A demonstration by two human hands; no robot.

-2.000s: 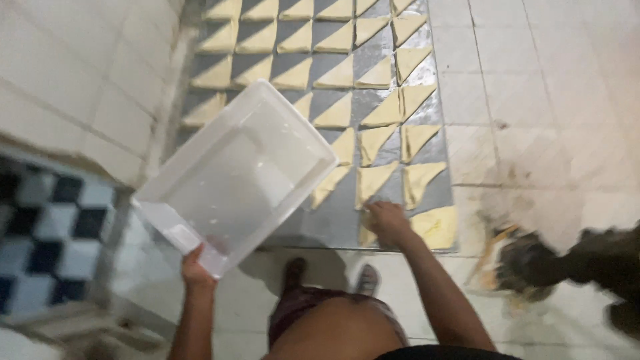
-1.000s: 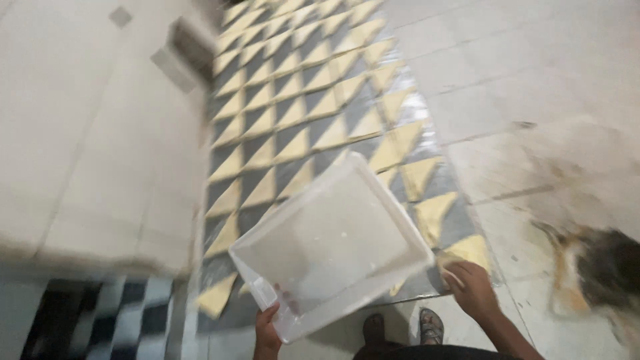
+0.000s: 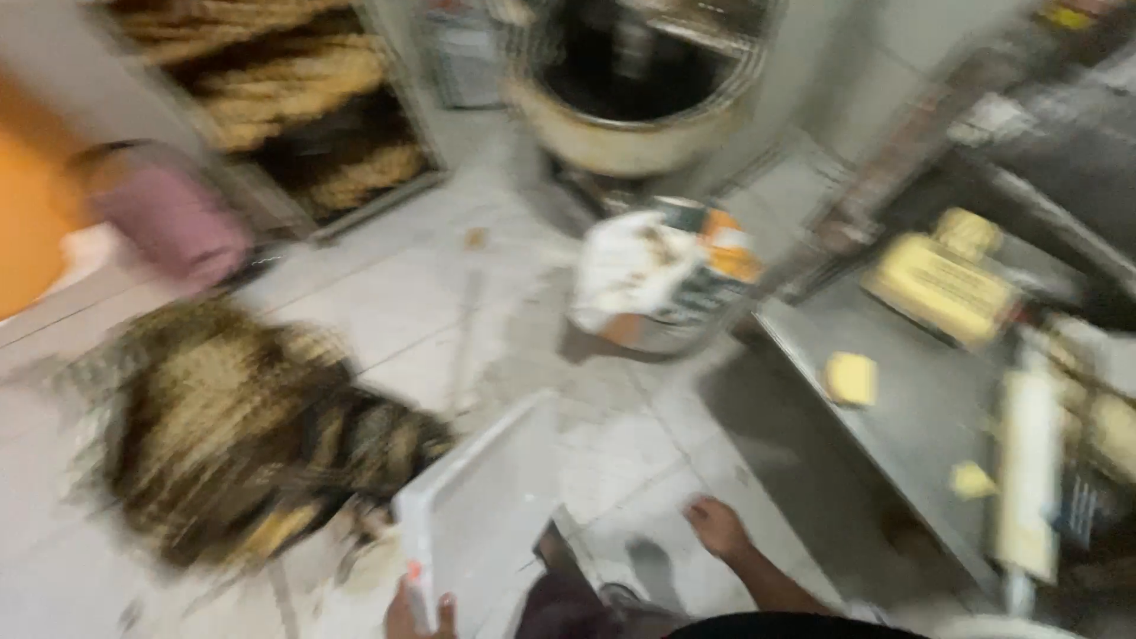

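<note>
In the blurred head view, my left hand grips the lower corner of a white plastic tray, which is tilted and shows nothing in it. My right hand hangs above the tiled floor at the lower centre right, its fingers partly curled, with no object visible in it. To the right of that hand is a metal table. On it lie a yellow block, a smaller yellow piece and a white rolling pin.
A dark, mottled heap, too blurred to name, is on the floor at the left. Ahead stand a large round bowl and a white sack. A rack is at the upper left, near a person's pink garment.
The view has swung away from the surface with rows of dough triangles. My right hand has left the dough it was at. The tray is still in my left hand.
</note>
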